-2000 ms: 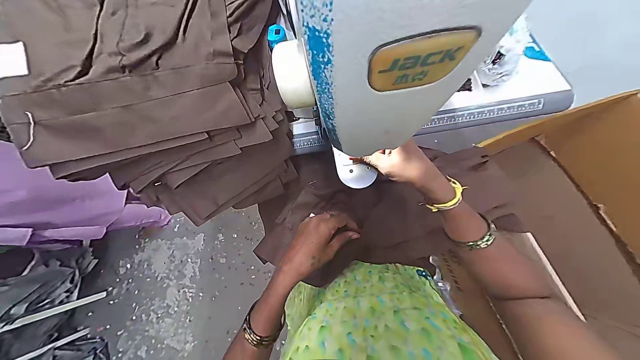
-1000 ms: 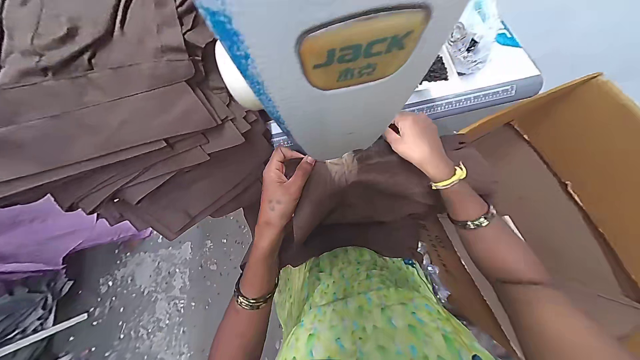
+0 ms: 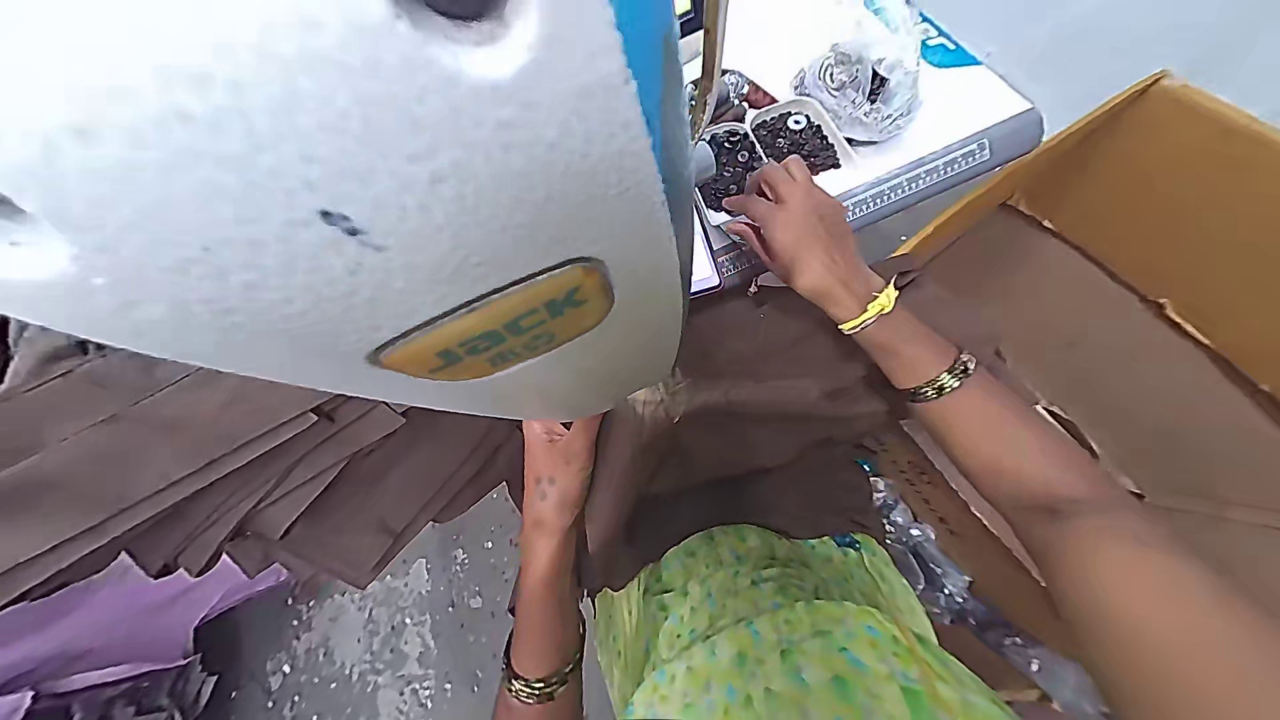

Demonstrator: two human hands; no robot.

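Note:
The white and blue head of a Jack sewing machine [image 3: 400,200] fills the upper left. Below its lower edge, my left hand [image 3: 560,460] is at the brown fabric piece [image 3: 760,400]; its fingers are hidden behind the machine head. That fabric drapes over my lap. My right hand [image 3: 795,225], fingers apart and bent, hovers at the near edge of a white tray [image 3: 845,150] holding dark buttons or similar small round parts [image 3: 735,165]. No part shows between its fingers.
Stacked brown fabric panels [image 3: 200,460] lie at the left, with purple fabric [image 3: 110,640] below them. On the white table [image 3: 960,110], printed with a ruler scale, sits a clear plastic bag [image 3: 865,85]. An open cardboard box [image 3: 1180,200] stands at the right.
My right hand has left the brown fabric and moved up to the tray of small dark parts. My left hand remains near the fabric. The view has shifted, bringing the machine head closer.

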